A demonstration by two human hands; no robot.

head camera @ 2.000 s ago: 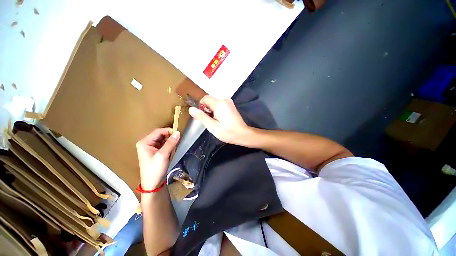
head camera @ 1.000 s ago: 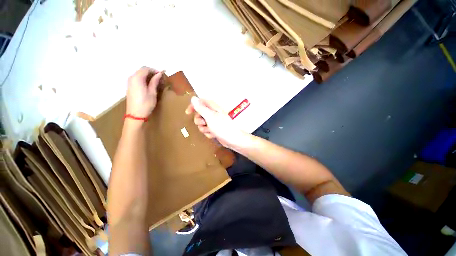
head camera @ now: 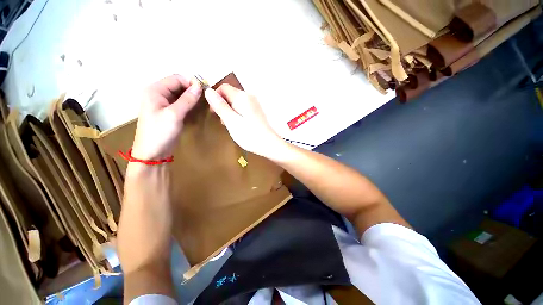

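Observation:
The brown bag panel (head camera: 208, 208) lies before me, with a cream label (head camera: 242, 161) and a dark reddish-brown corner patch (head camera: 229, 81) at its far corner. My left hand (head camera: 164, 113) pinches the far edge of the panel beside that corner. My right hand (head camera: 247, 119) is closed around the thread snips, mostly hidden in the palm; the small blade tips (head camera: 201, 81) show between both hands' fingertips. The exact thing between the blades is too small to tell. A tape tail (head camera: 192, 273) hangs from the near corner.
Stacked brown bag pieces (head camera: 65, 179) stand at the left with hanging tape ends. Another stack (head camera: 411, 30) lies at the upper right. A red sticker (head camera: 303, 118) is on the white table (head camera: 268, 53). Offcuts are scattered at the upper left. A carton (head camera: 488, 250) stands on the floor at right.
The panel has been turned from its earlier position. Both hands moved from its near side to the far corner; in the last second they came together there, fingertips nearly touching.

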